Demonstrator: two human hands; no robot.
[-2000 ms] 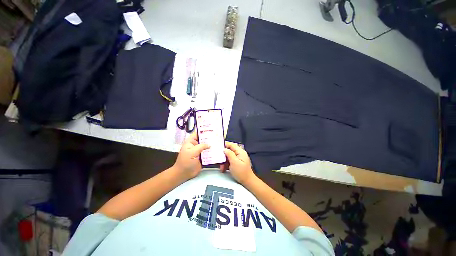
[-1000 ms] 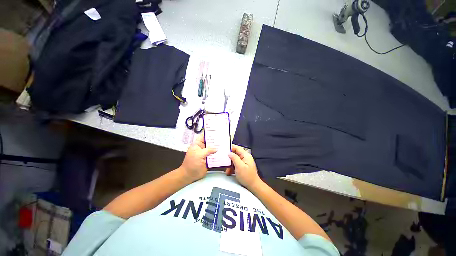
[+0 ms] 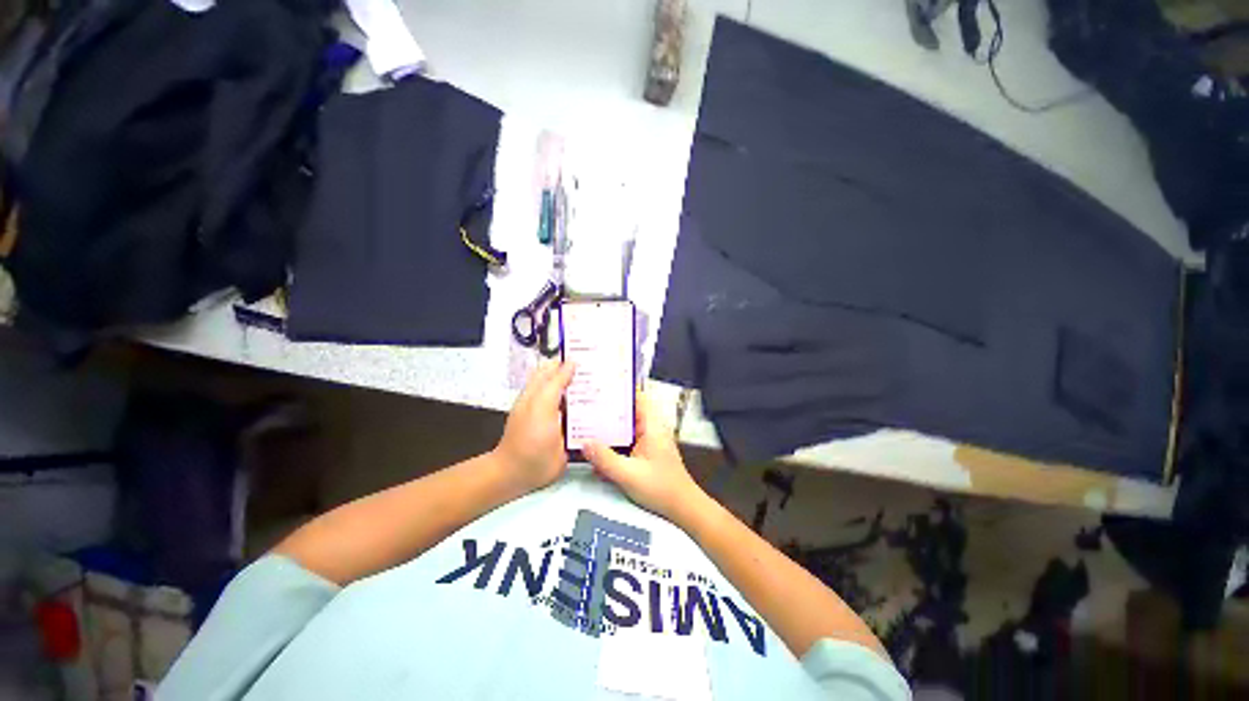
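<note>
A smartphone [image 3: 600, 375] with a lit, pale pinkish screen and a dark edge is held upright in front of my shirt, near the table's front edge. My left hand [image 3: 534, 431] grips its left side, with the thumb at the edge of the screen. My right hand [image 3: 649, 456] grips its lower right side, with the thumb over the bottom of the screen. The text on the screen is too small to read. Dark-handled scissors [image 3: 538, 318] lie just left of the phone, partly hidden by it.
A large dark cloth [image 3: 877, 260] lies on the white table [image 3: 589, 82] at the right. A separate dark panel [image 3: 390, 219] and a dark garment pile [image 3: 165, 164] are at the left. A mottled bar [image 3: 666, 52] lies at the back. Black scraps [image 3: 945, 589] cover the floor.
The view has shifted, so the table items sit higher in it. My right thumb has moved from the phone's right edge down onto the screen's bottom; my left thumb has moved up to its left edge.
</note>
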